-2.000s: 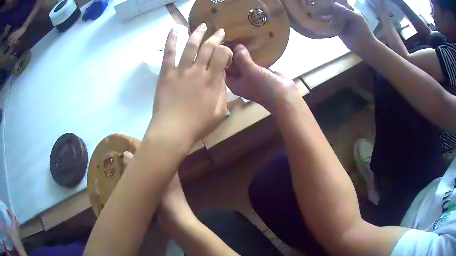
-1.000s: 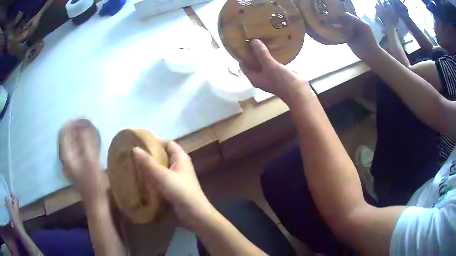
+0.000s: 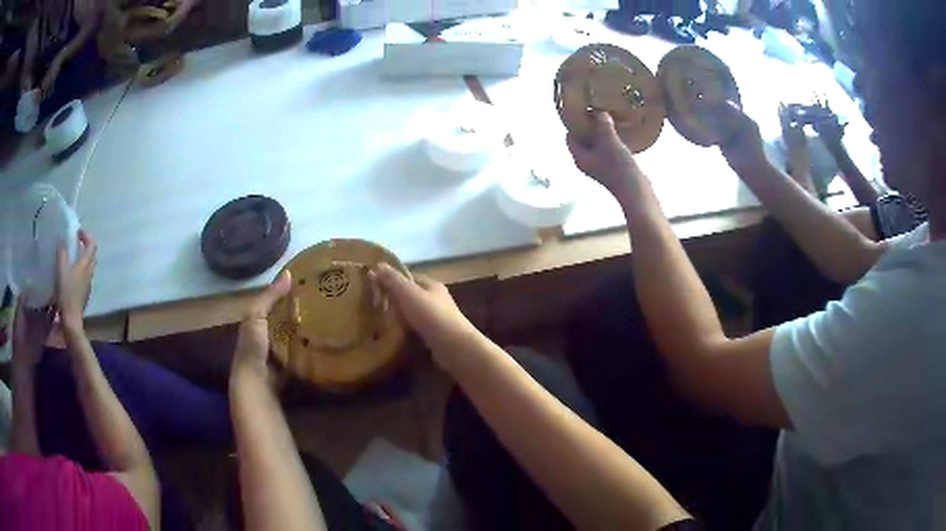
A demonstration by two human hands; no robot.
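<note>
A round wood-grain base housing (image 3: 340,347) is held up at the bench edge, its outside with the round patterned grille facing me. My left hand (image 3: 255,324) grips its left rim. My right hand (image 3: 423,307) grips its upper right rim, with fingers on the face near the grille. The inside of the housing is hidden. A dark brown round housing (image 3: 246,236) lies on the white foam sheet just beyond my left hand.
White round housings (image 3: 536,197) lie on the bench (image 3: 342,166). At right, a person holds two wood-grain housings (image 3: 610,95). At left, a person in pink holds a white cover (image 3: 44,247). A white box (image 3: 453,57), a blue item (image 3: 334,42) and white-and-dark round parts (image 3: 274,23) are farther back.
My left hand went from the neighbour's housing, past the dark one, to my wood-grain housing, which now faces me more fully. The view has shifted, showing more of both neighbours.
</note>
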